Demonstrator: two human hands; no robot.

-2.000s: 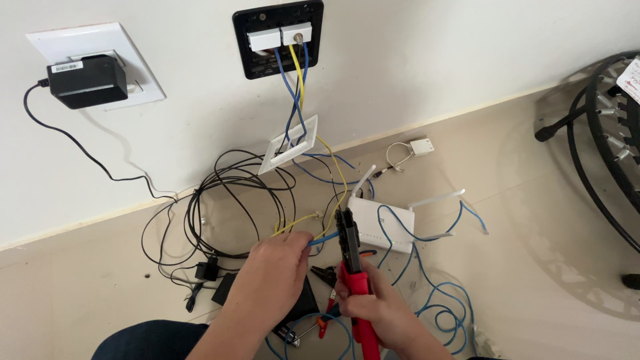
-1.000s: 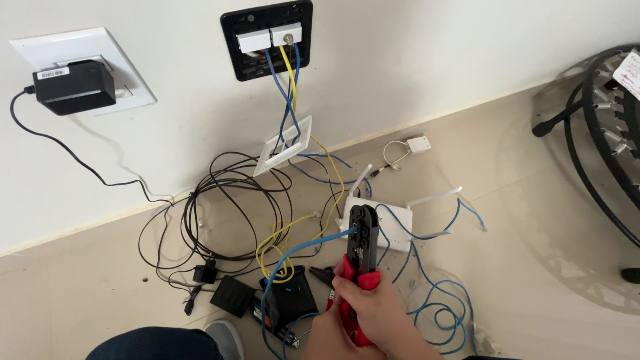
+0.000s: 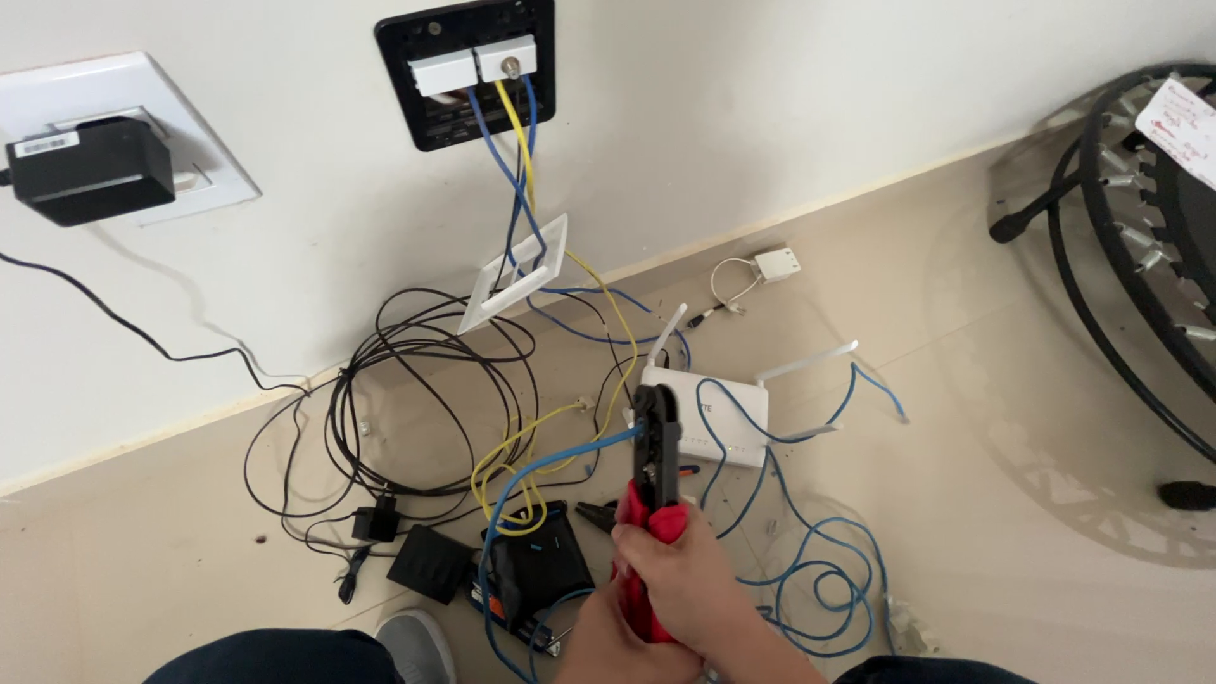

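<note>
Both hands grip a crimping tool with red handles (image 3: 654, 532), its black jaws pointing away from me. My left hand (image 3: 617, 632) is wrapped around the lower handles, and my right hand (image 3: 689, 575) holds them just above, partly covering it. The end of a blue network cable (image 3: 541, 456) enters the left side of the tool's jaws; the cable bows down to the floor near my shoe. Just beyond the jaws lies a white router (image 3: 727, 413) with antennas. A yellow cable (image 3: 518, 475) is looped left of the blue one.
An open wall box (image 3: 465, 123) has cables hanging through a white frame (image 3: 494, 299). Coiled black cable (image 3: 342, 418), a black pouch (image 3: 541, 560) and loose blue cable (image 3: 836, 579) lie on the floor. A black power adapter (image 3: 90, 171) is plugged in at left; a mini trampoline (image 3: 1092, 199) stands at right.
My left hand has left the blue cable near the jaws and moved down onto the tool's handles, beside my right hand. The cable end stays at the jaws.
</note>
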